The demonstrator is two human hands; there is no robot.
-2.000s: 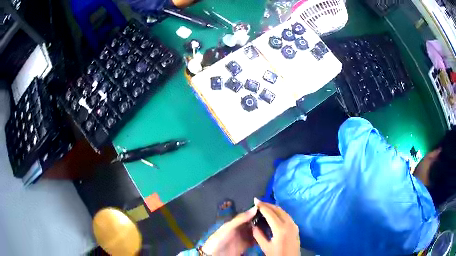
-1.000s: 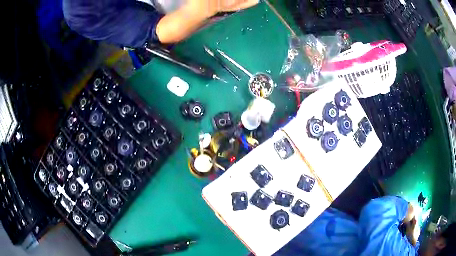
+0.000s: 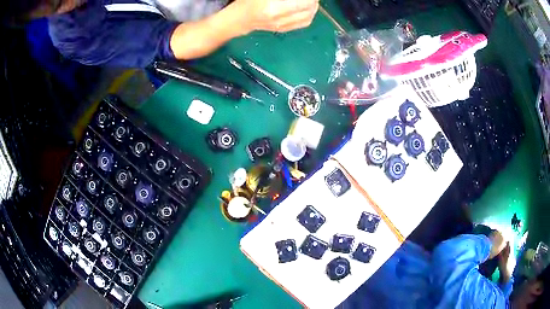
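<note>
Neither of my hands is in the picture. Nearest in front of me is a white board (image 3: 356, 202) with an orange band across it. Black square subassemblies (image 3: 313, 246) lie on its left part, with one round subassembly (image 3: 338, 268) near its front edge. Several black round subassemblies (image 3: 395, 130) and a few small square ones (image 3: 435, 159) lie on its right part. A black blister tray (image 3: 117, 199) with modules in its pockets lies to the left. Two black modules (image 3: 225, 139) (image 3: 260, 149) and a white-faced cover (image 3: 200, 111) lie on the green mat.
Another person's forearm and hand (image 3: 241, 27) reach over the bench's far side. Small pots (image 3: 293, 148), a round dish of small parts (image 3: 304, 101), a black screwdriver (image 3: 199, 79), a clear bag (image 3: 368, 66) and a white basket (image 3: 440, 81) stand mid-bench. A person in blue (image 3: 458, 271) is at lower right.
My two hands, seen holding a small black part two seconds ago, are out of the picture. The view has moved closer over the bench. The other person's arm has come in at the top.
</note>
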